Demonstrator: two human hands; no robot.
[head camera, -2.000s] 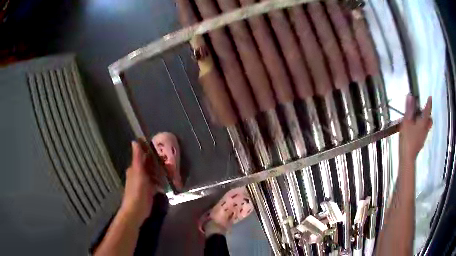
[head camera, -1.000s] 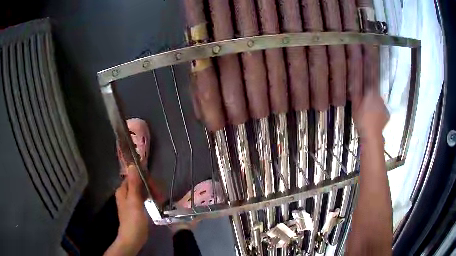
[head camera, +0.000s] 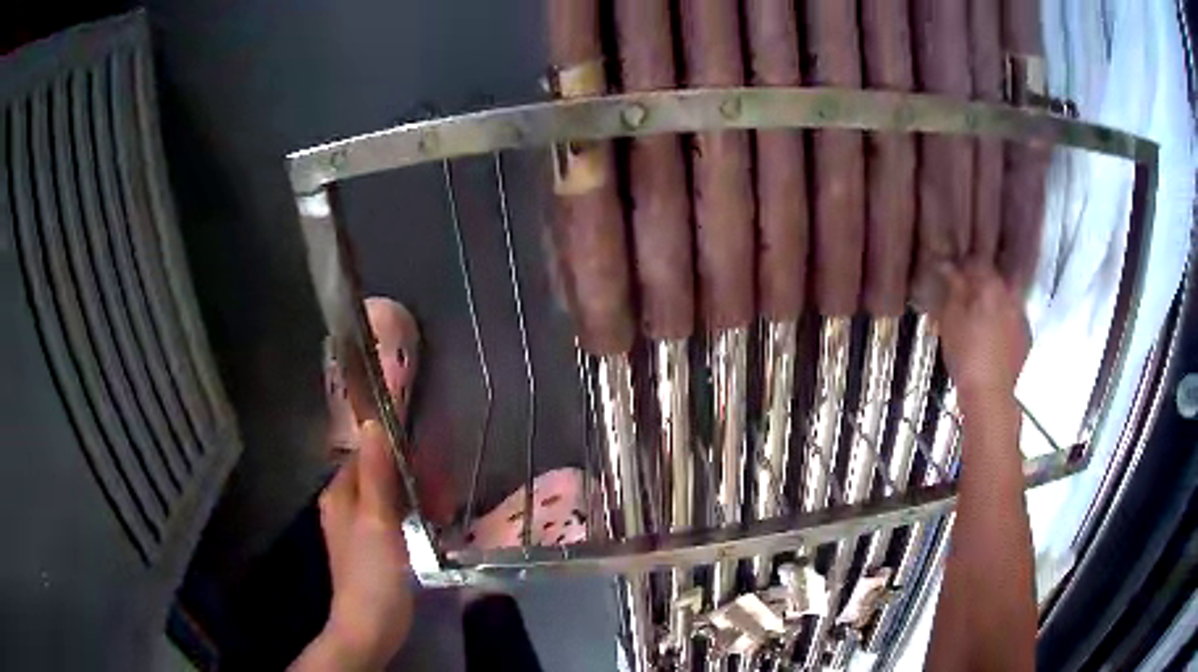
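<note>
A rectangular metal frame (head camera: 633, 118) with rivets and thin wires lies across the rods. My left hand (head camera: 368, 545) grips its left bar near the lower left corner. My right hand (head camera: 979, 315) reaches over the frame's lower bar, its fingers at the lower end of the brown-pink fabric (head camera: 716, 217) near the right side; whether they pinch the cloth cannot be told. The fabric covers the rods as long ridges. Bare steel rods (head camera: 677, 433) show below it. A tan strip (head camera: 582, 171) is on the leftmost ridge.
Metal clips (head camera: 749, 620) lie piled on the bare rods at the bottom. White fabric (head camera: 1084, 250) lies to the right of the brown-pink one. A grey grooved panel (head camera: 92, 302) stands at the left. Pink clogs (head camera: 392, 355) show through the frame on the grey floor.
My right hand has let go of the frame's right corner and moved in to the fabric's lower edge. The frame has turned more level. My left hand still holds it.
</note>
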